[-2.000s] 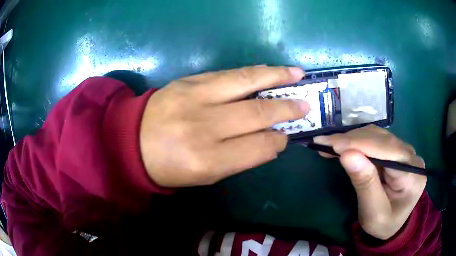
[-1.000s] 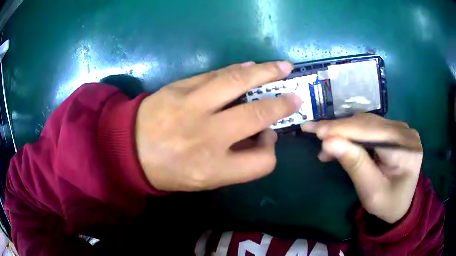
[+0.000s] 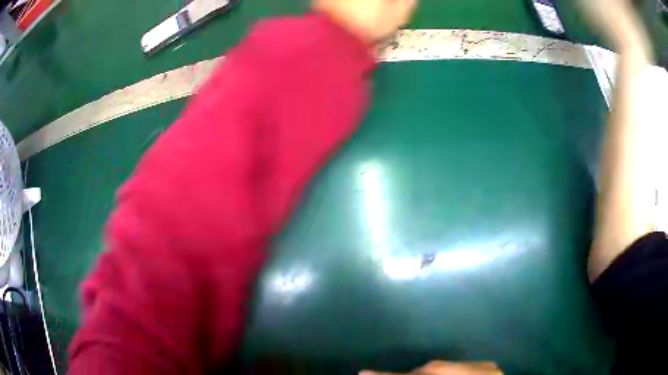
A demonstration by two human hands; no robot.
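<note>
My left arm in its red sleeve reaches forward over the bench. My left hand (image 3: 372,15) is beyond the pale strip, blurred and cut off by the top edge; its fingers and anything in them are hidden. Only a sliver of my right hand (image 3: 439,368) shows at the bottom edge. The tweezers are not visible. A phone half-assembly (image 3: 186,25), a dark bar with a white and silver middle, lies beyond the strip at the upper left. Another phone half-assembly (image 3: 548,16) is at the upper right, cut off by the top edge.
The shiny green bench (image 3: 454,168) is bounded by a curved pale strip (image 3: 469,45). A white fan (image 3: 9,194) stands at the left edge. Another person's bare forearm (image 3: 621,161) with a dark sleeve reaches forward at the right, beside white papers. Something red is at the upper left corner.
The view has moved forward. My left hand has left the phone housing and reached far ahead. My right hand has dropped to the bottom edge. The housing and tweezers are out of sight.
</note>
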